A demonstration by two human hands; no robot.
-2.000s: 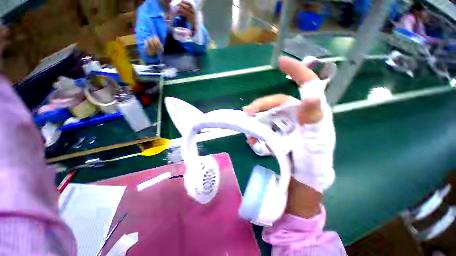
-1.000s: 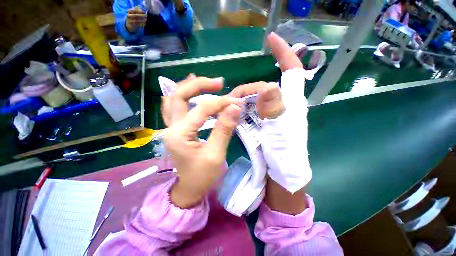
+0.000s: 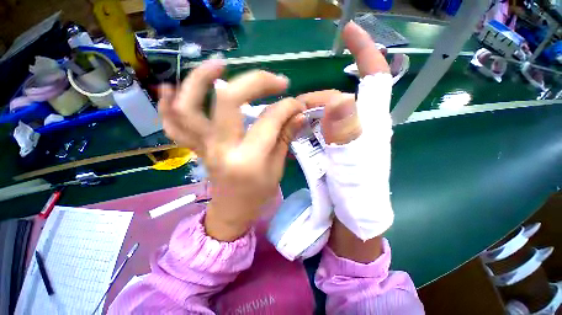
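Observation:
A white cat-ear headphone (image 3: 311, 215) is held up over the pink mat (image 3: 262, 283), with one pale blue cushion hanging at the bottom. My right hand (image 3: 360, 147), in a white covering with bare fingertips, grips it near an ear housing, index finger raised. My bare left hand (image 3: 240, 141) is slightly blurred, its thumb and index finger touching the same spot beside the right fingers. Small dark details show there; whether the left fingers pinch a part is hidden. The far ear cup is hidden behind the left hand.
A gridded form (image 3: 77, 258) with a pen lies at left, a red marker (image 3: 50, 203) above it. A blue parts tray (image 3: 80, 120) and white bottle (image 3: 137, 104) stand upper left. A metal upright (image 3: 440, 55), other headsets, a carton (image 3: 493, 277) at lower right, and a person's blue sleeves (image 3: 231, 11) show.
The left hand came in from out of view and joined the right at the headphone. Over the last second its outer fingers spread and shifted left; the right hand keeps its grip.

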